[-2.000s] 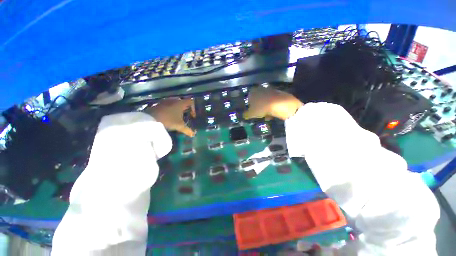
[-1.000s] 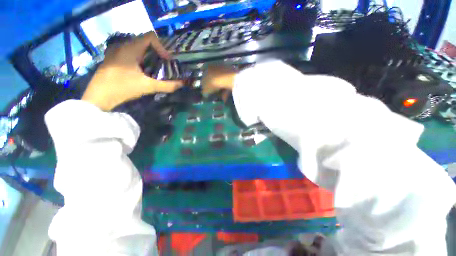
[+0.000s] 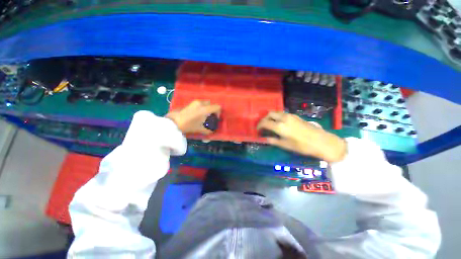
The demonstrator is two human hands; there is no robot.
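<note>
An orange-red blister tray (image 3: pixel 235 93) with square pockets lies on the green mat of the lower shelf. My left hand (image 3: pixel 196 118) is over the tray's left front part and holds a small dark watch body (image 3: pixel 211 121) between its fingers. My right hand (image 3: pixel 290 132) is at the tray's right front edge, fingers curled down around a dark watch body (image 3: pixel 268 133), partly hidden by the fingers. The picture is slightly blurred.
A blue shelf edge (image 3: pixel 227 38) runs above the tray. A pale panel (image 3: pixel 379 109) with rows of small black parts is at right. A dark box with a red light (image 3: pixel 309 101) is beside the tray. A blue bin (image 3: pixel 178 205) and orange trays (image 3: pixel 73 184) are below.
Both hands have moved from the upper shelf's rows of docks down to the orange-red tray on the lower shelf. The view has tilted down.
</note>
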